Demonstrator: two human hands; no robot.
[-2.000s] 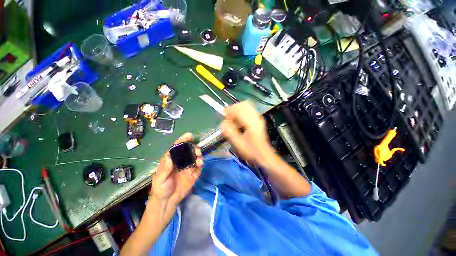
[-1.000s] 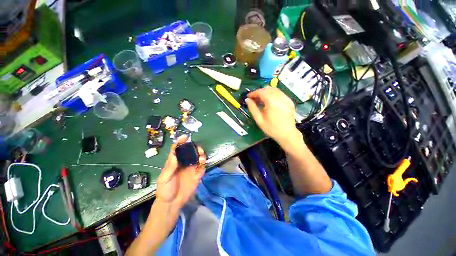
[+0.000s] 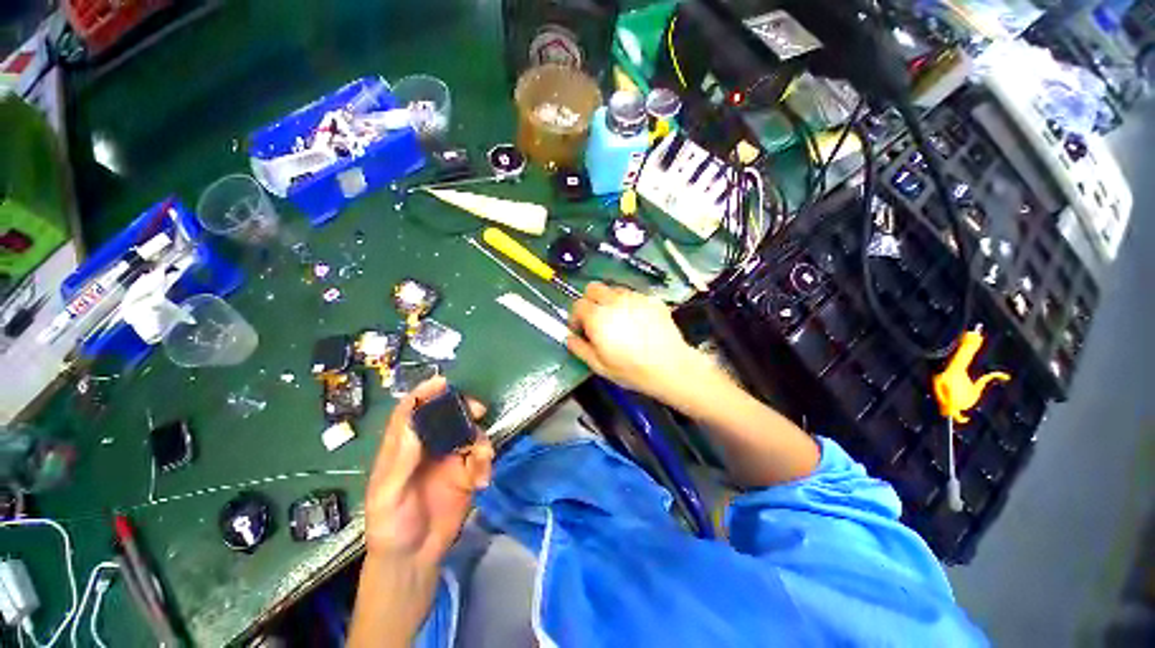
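Note:
My left hand (image 3: 421, 496) holds a black square watch-like module (image 3: 443, 423) at the bench's near edge, its dark flat face up. My right hand (image 3: 633, 339) is bare, fingers curled, at the right end of a flat white strip (image 3: 532, 315). Its fingertips also lie by the ends of a yellow-handled tool (image 3: 517, 253) and a thin metal tool (image 3: 504, 263). Whether the fingers pinch anything is hidden. Several opened modules (image 3: 378, 348) with orange ribbons and small screens lie beyond my left hand.
Two round-cornered black parts (image 3: 246, 520) lie left near the edge, a black square part (image 3: 172, 443) further left. Blue bins (image 3: 336, 152), clear cups and a light blue bottle (image 3: 617, 146) stand behind. Black trays (image 3: 836, 380) with an orange-handled air gun (image 3: 969, 376) are right.
My right hand has come back from beyond the yellow-handled tool to the strip's right end. My left hand still holds the module. The whole view has shifted.

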